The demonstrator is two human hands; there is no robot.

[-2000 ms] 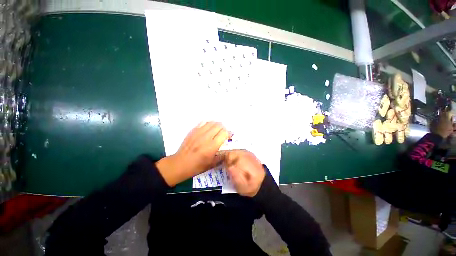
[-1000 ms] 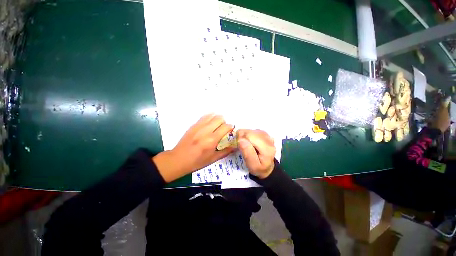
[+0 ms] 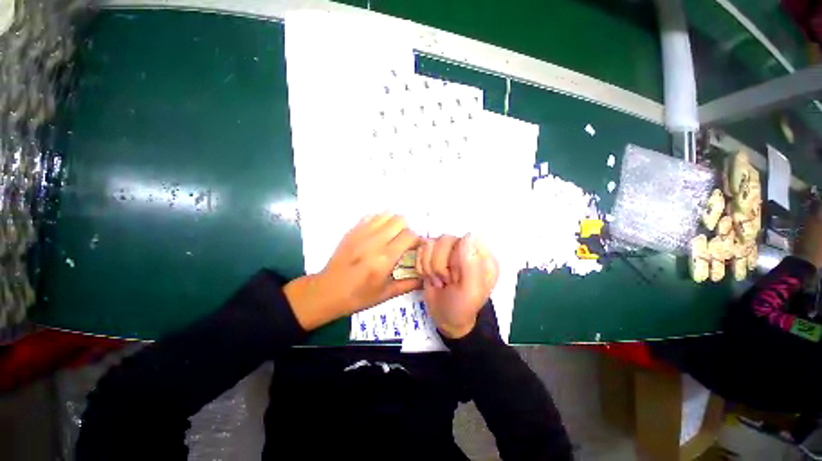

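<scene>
My left hand point(image 3: 365, 268) is closed around a small cream housing point(image 3: 407, 264), mostly hidden by the fingers. My right hand point(image 3: 460, 277) is at the housing's right side, fingers curled and fingertips touching it; whether it also holds a small piece or tool cannot be seen. Both hands are over white sheets. A label sheet with rows of tiny dark marks point(image 3: 428, 122) lies beyond the hands. Another sheet with blue marks point(image 3: 383, 324) shows below them at the bench edge.
Right of the sheets lie a heap of white scraps point(image 3: 554, 225), a yellow-and-black tool point(image 3: 590, 239), a bubble-wrap piece point(image 3: 662, 196) and piled cream housings point(image 3: 726, 225). Clear trays point(image 3: 31, 171) stand at far left. A person's sleeve point(image 3: 780, 293) is at far right.
The right hand has turned and its fingers have curled closer over the housing, which shows less than before. The left hand keeps its hold. The camera view has shifted slightly.
</scene>
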